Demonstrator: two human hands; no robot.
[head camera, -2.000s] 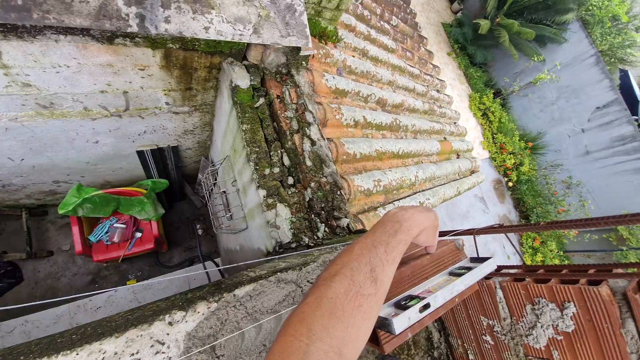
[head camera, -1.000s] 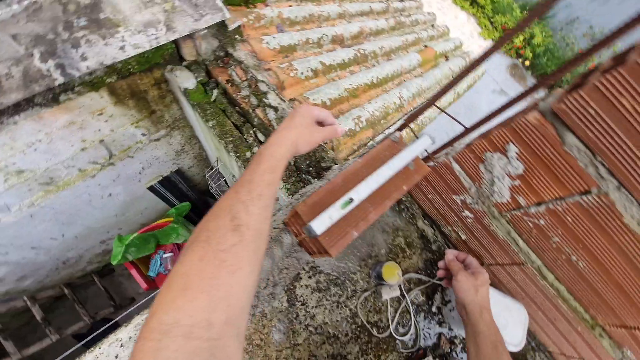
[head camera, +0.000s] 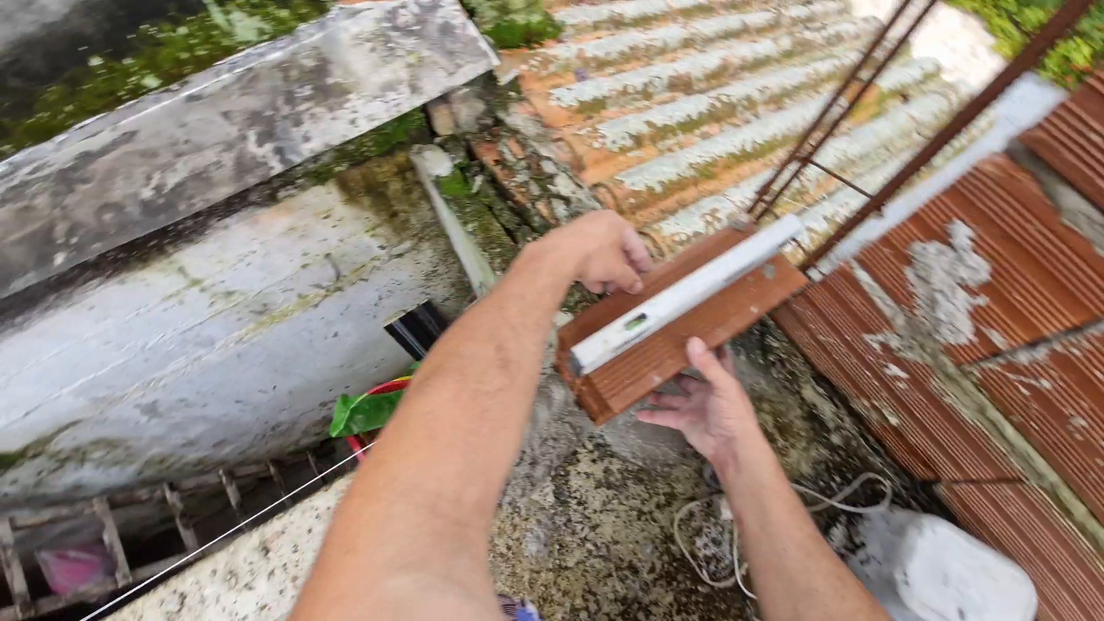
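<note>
A hollow clay brick (head camera: 733, 315) lies at the end of the wall top, beside the rusty rebar. On its upper face rests a spirit level (head camera: 681, 297) with a green vial near its lower end. My left hand (head camera: 608, 254) is at the brick's far left edge, its fingers bent against it. My right hand (head camera: 707, 397) is at the near right side, thumb on the brick's edge and fingers spread by its lower side. Both hands touch or nearly touch the brick; neither is plainly closed around it.
Rusty rebar (head camera: 957, 129) rises behind the brick. A clay block wall (head camera: 914, 371) with mortar stands at right. A white container (head camera: 966, 569) and a looped pale cord (head camera: 681, 535) lie below. Beyond are a corrugated tile roof (head camera: 690, 121), a taut string and a wooden ladder (head camera: 112, 539) lower down.
My right hand has moved up from beside the cord to the brick. My left hand has come from above the brick's left side to its edge. The level remains on the brick.
</note>
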